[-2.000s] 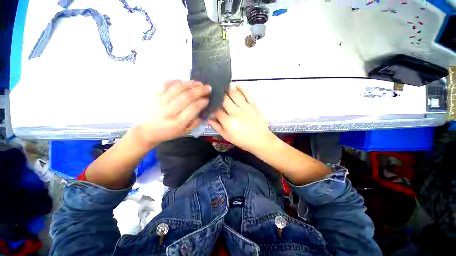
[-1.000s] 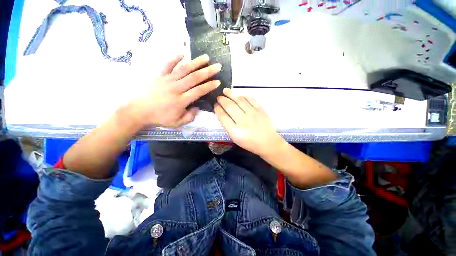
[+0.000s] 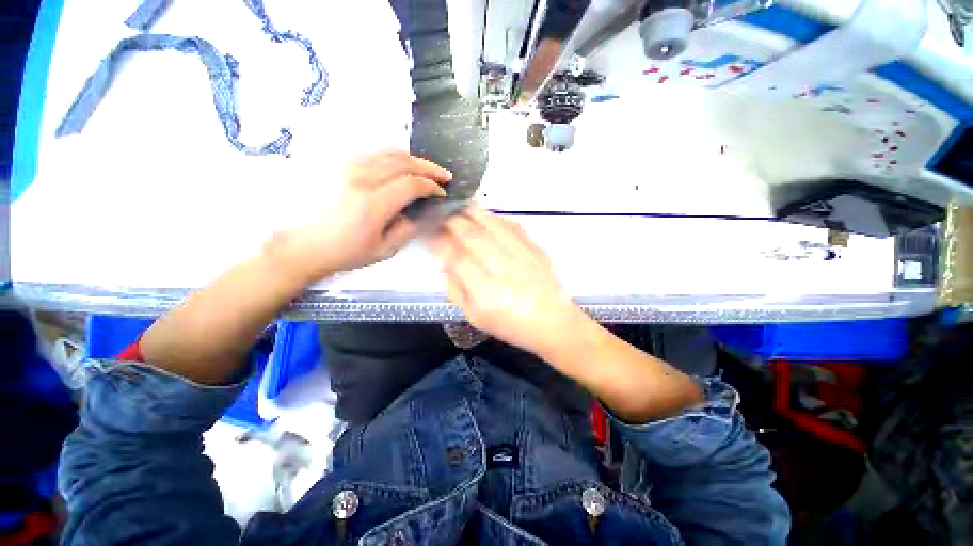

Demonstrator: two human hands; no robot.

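Note:
A dark grey fabric band (image 3: 446, 133) runs from the top of the view under the presser foot (image 3: 493, 107) down to my hands. My left hand (image 3: 373, 208) grips its near end between thumb and fingers, and the edge looks lifted or folded there. My right hand (image 3: 499, 272) lies at the same end with fingers stretched along it, slightly blurred. Whether the right fingers pinch the fabric is hidden. Part of the white machine head (image 3: 507, 32) stands above the band.
Frayed denim strips (image 3: 213, 75) lie at the upper left. Small snips (image 3: 800, 253) and a black block (image 3: 859, 207) are at right. Blue bins (image 3: 811, 339) and white pieces (image 3: 267, 459) are below the table's ruler-marked edge (image 3: 640, 310).
The view has shifted, showing more of the machine head. My left hand has gone from lying flat on the band to gripping its near end. The right fingers now reach over that end.

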